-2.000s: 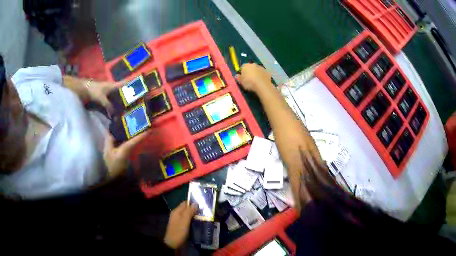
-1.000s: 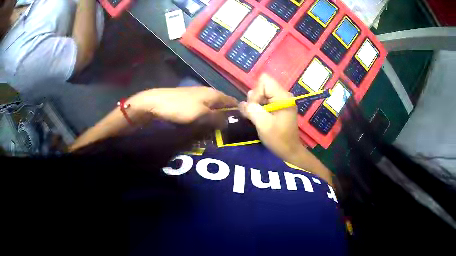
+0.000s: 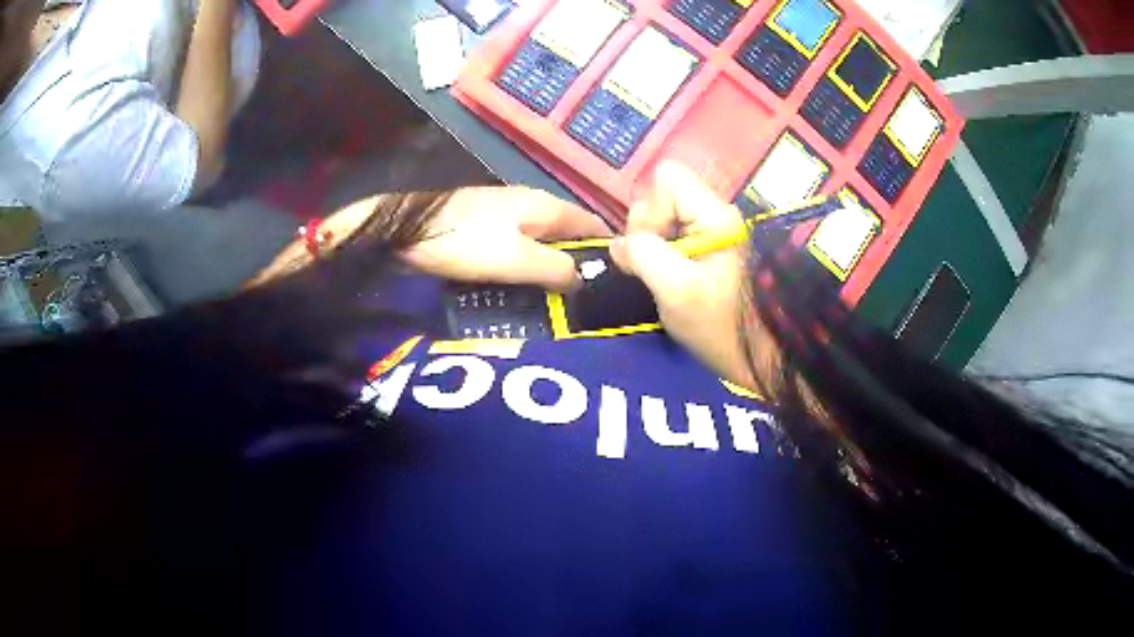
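A keypad phone (image 3: 612,307) lies across my body, its yellow-edged screen dark except for a small white spot. Part of its keypad shows. My left hand (image 3: 491,243), with a red bracelet, holds its upper side. My right hand (image 3: 684,280) grips a yellow pen (image 3: 715,238) at the screen, its dark end pointing up right. Hair hides part of the right hand and arm. A red tray (image 3: 566,168) beyond my hands holds keypad phones, most with white screens, one blue and one dark. One pocket (image 3: 721,125) is bare.
A dark flat device (image 3: 934,305) lies on the green bench (image 3: 1001,292) right of the tray. A white battery (image 3: 438,52) lies left of the tray. A person in a white shirt (image 3: 106,118) is at upper left. A pale curved bar (image 3: 1045,82) is at right.
My view has swung from the other trays to my body. Since one second ago, more of the held phone and its keypad shows. One tray phone's blue screen has turned dark.
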